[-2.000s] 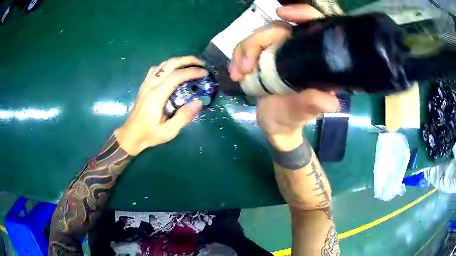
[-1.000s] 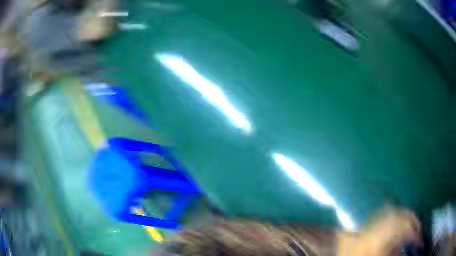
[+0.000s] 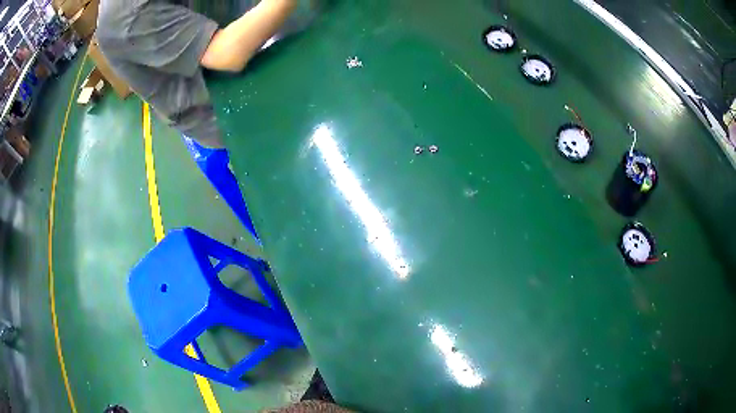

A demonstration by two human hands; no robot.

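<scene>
Neither of my hands is in view; a blurred brown patch at the bottom edge may be part of my forearm. A black cylindrical housing (image 3: 623,193) stands on the green table (image 3: 500,266) at the right, with a round blue circuit board (image 3: 639,169) at its open end and a pale wire sticking out. Just below it lies a flat round disc with a white face and black rim (image 3: 637,244), a short red wire beside it. More such discs lie spaced up the table, one nearest the housing (image 3: 574,143) and others farther off.
A person in a grey shirt (image 3: 153,52) is at the upper left, one arm over the table. A blue plastic stool (image 3: 173,290) stands on the floor at the table's left edge. Tiny parts (image 3: 425,150) lie mid-table. A pale rail (image 3: 662,68) runs along the far right.
The view has swung to the left along the table. My hands, the screwdriver and the held unit have left the picture. The stool, the other person and the row of discs now show sharply.
</scene>
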